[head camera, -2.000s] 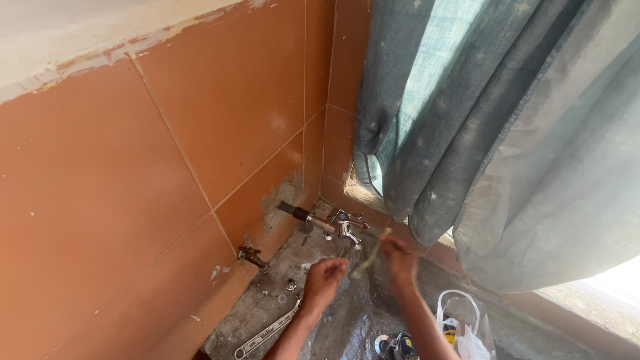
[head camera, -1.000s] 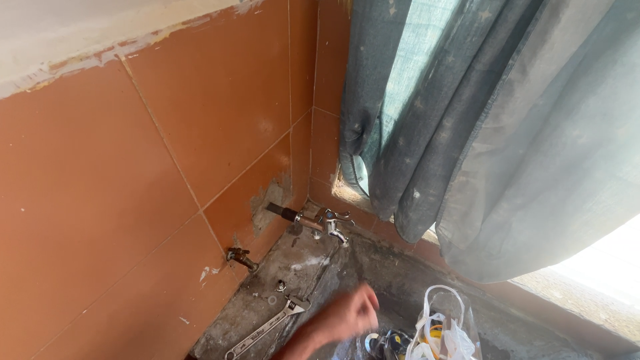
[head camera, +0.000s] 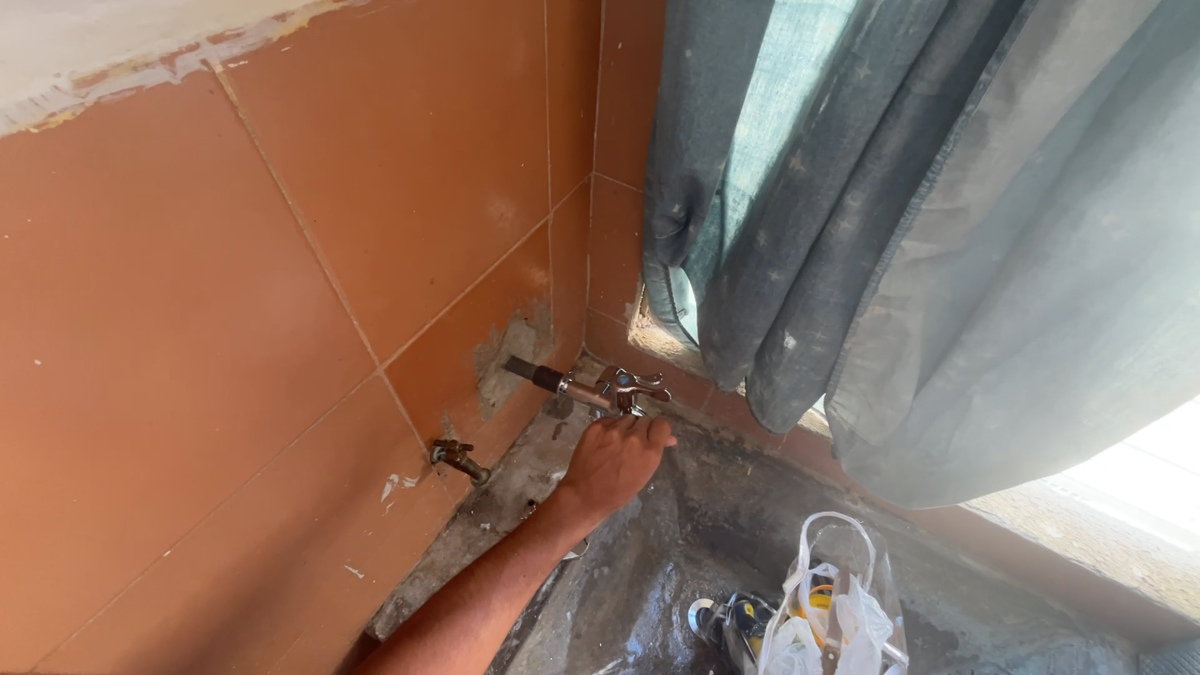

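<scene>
A chrome tap (head camera: 623,386) with lever handles is fitted to a pipe with a dark threaded end (head camera: 532,371), which comes out of a broken, cemented patch in the orange tiled wall. My left hand (head camera: 614,467) reaches in from the lower left, its fingers curled around the tap's downturned spout, most of which they hide. My right hand is out of view. Lower on the wall, to the left of my left hand, sits an old, tarnished tap (head camera: 459,459).
A clear plastic bag (head camera: 844,600) with white handles and mixed contents stands on the wet grey concrete basin (head camera: 647,562), beside a black and yellow item (head camera: 748,619). Grey-blue curtains (head camera: 797,216) hang over the window at right. My left forearm covers part of the concrete ledge (head camera: 422,586).
My right hand, seen near the tap two seconds ago, has left the view. My left hand has moved up to the spout. My forearm now covers the adjustable wrench on the ledge.
</scene>
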